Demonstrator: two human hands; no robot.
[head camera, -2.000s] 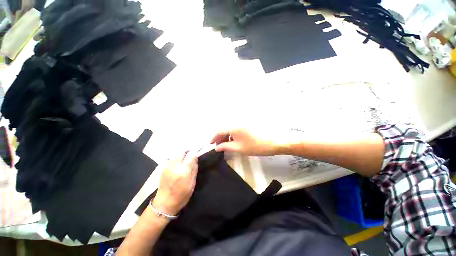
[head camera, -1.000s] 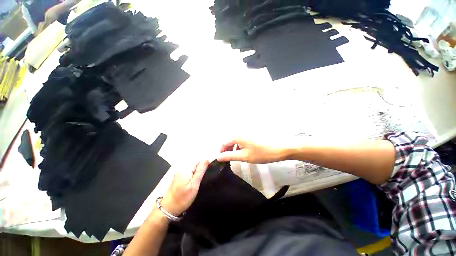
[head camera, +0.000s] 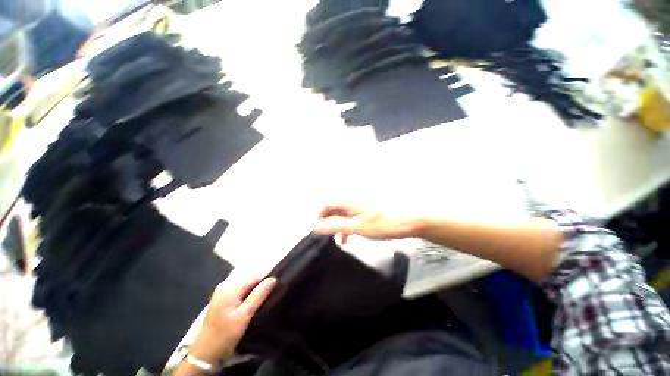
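A black bag panel (head camera: 316, 294) lies against my dark apron at the table's front edge, with a folded edge (head camera: 294, 257) running along its upper left side. My left hand (head camera: 235, 308) holds the panel's left side, thumb on top of the folded edge. My right hand (head camera: 360, 222) is at the panel's top corner with its fingertips on it. The fingers under the panel are hidden. The picture is somewhat blurred.
Fanned stacks of black panels lie at the left (head camera: 132, 294) and at the back centre (head camera: 411, 99). A heap of black strips (head camera: 547, 84) lies at the back right. A yellow object (head camera: 652, 110) is at the far right. A blue crate (head camera: 510, 308) is under the table.
My left hand has slid down and left along the panel's edge, away from my right hand, baring the folded edge. My right hand stays near the top corner. The camera view has shifted.
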